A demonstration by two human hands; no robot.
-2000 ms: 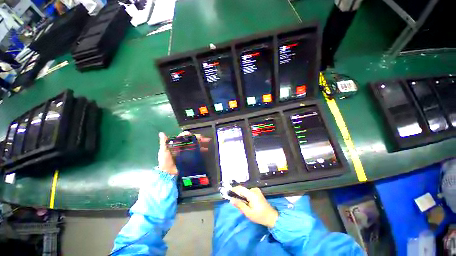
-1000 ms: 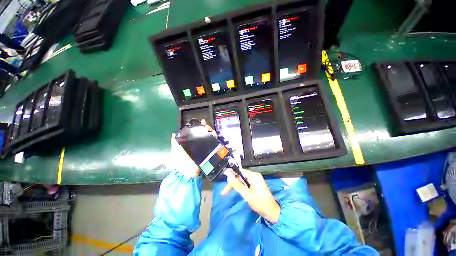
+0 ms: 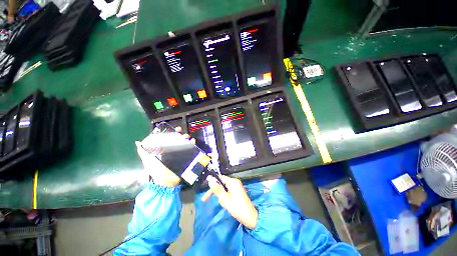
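Note:
My left hand (image 3: 159,167) holds a smartphone (image 3: 173,153) tilted above the near foam phone tray (image 3: 239,169), over its leftmost slot. The phone's lower end shows a pale and an orange button. My right hand (image 3: 235,200) holds a dark, thin connector lead (image 3: 216,179) at the phone's lower end; whether it is plugged in is hard to tell. The near tray's other three phones show coloured lines and white areas. The far tray (image 3: 200,112) is propped up behind, with four lit phones.
Stacked trays (image 3: 47,135) stand at left, more black trays (image 3: 70,37) at upper left. A tray of dark phones (image 3: 396,92) lies at right. A labelled device (image 3: 312,71) sits beside yellow tape (image 3: 311,120). A white fan (image 3: 442,162) is at lower right.
My left hand has lifted the phone from the leftmost slot and tilted it. My right hand's lead has come up to its lower end. One far-tray phone now shows a list screen.

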